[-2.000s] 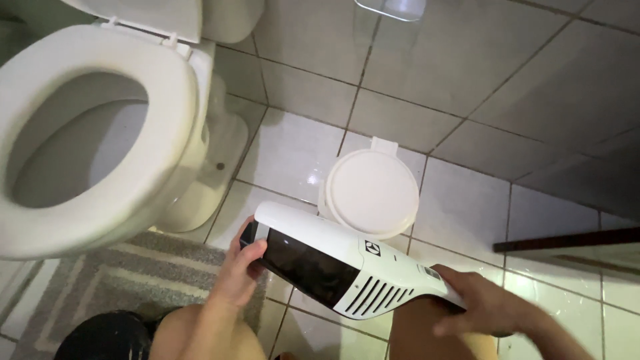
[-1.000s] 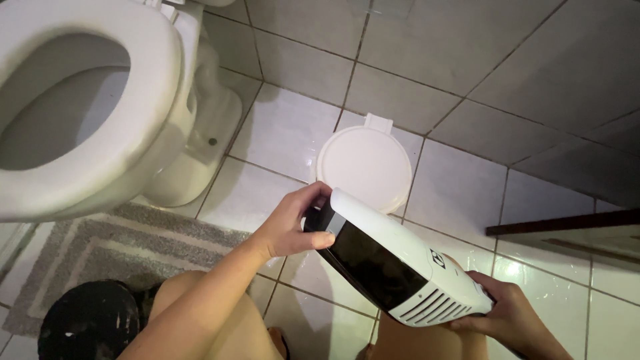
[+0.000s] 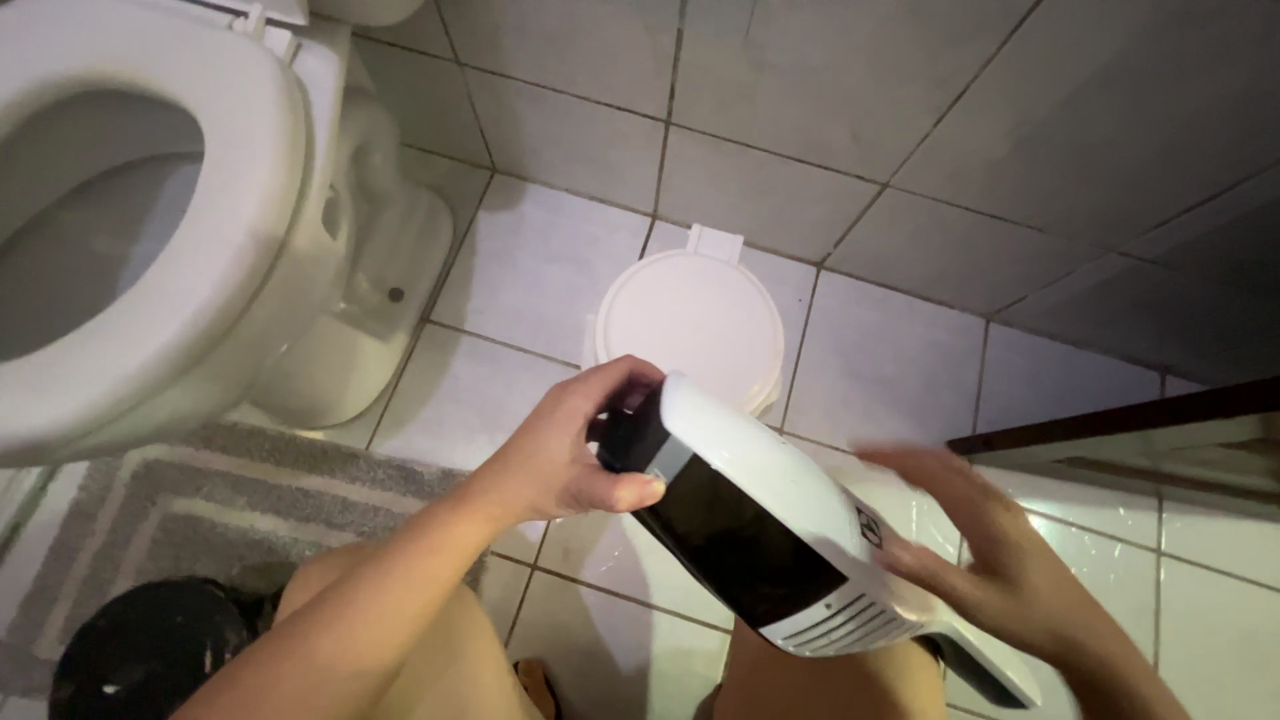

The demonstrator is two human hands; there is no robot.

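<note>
A white handheld vacuum cleaner (image 3: 770, 490) with a dark see-through dust container lies slanted across the lower middle of the head view, its handle toward the lower right. My left hand (image 3: 575, 445) grips its black nozzle end, thumb on the near side and fingers behind. Blurred by motion, my right hand (image 3: 970, 540) is at the body just above the handle, fingers spread, the thumb side by the maker's mark. Behind the nozzle, a small white bin with a round lid (image 3: 690, 320) stands on the floor.
A white toilet (image 3: 260, 250) with its seat down stands at the left. Below it lies a grey striped bath mat (image 3: 250, 480), with a round black object (image 3: 150, 650) at the lower left. A dark wooden edge (image 3: 1130, 415) juts in at the right, beside the tiled wall (image 3: 800, 90).
My right hand has left the handle and spread over the vacuum's body. My left hand has shifted on the nozzle end since the oldest frame, and the vacuum is tilted more steeply.
</note>
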